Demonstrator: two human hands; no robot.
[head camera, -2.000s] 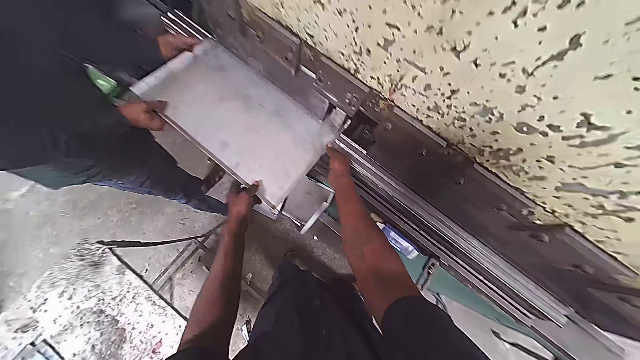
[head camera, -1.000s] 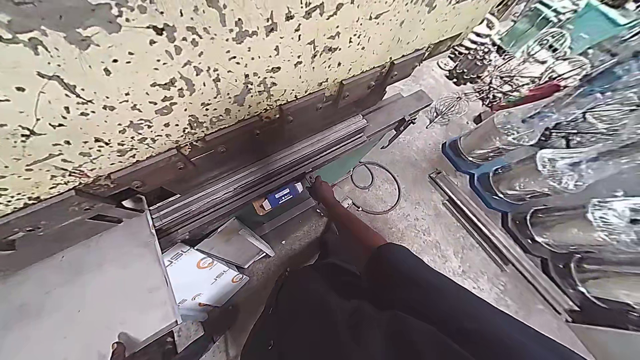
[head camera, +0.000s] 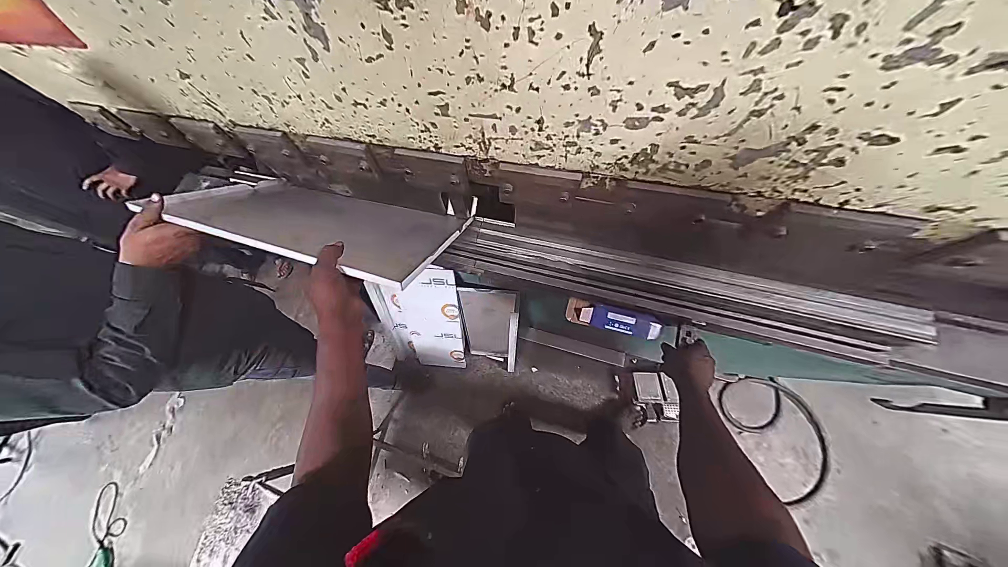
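Note:
A grey sheet-metal panel with folded edges (head camera: 315, 224) lies tilted against the bed of a press brake (head camera: 693, 291). My left hand (head camera: 332, 287) grips the panel's near edge close to its right corner, thumb on top. A co-worker's hand (head camera: 157, 236) holds the same panel at its left end. On the right, my right hand (head camera: 691, 362) is closed around a small fitting (head camera: 687, 335) at the machine's front, just below the bed rail; the fitting's shape is mostly hidden by my fingers.
Beneath the bed are a blue box (head camera: 626, 321), a film-covered sheet (head camera: 433, 315) and a bare metal piece (head camera: 490, 319). A foot pedal (head camera: 656, 394) and a looped black cable (head camera: 819, 441) lie on the floor. The co-worker's sleeve (head camera: 118, 331) is at left. A worn, painted machine face (head camera: 551, 87) rises behind.
Two seconds ago both my hands were on the panel; my right hand has since moved off it to the fitting at the machine's front. The view has swung right and back.

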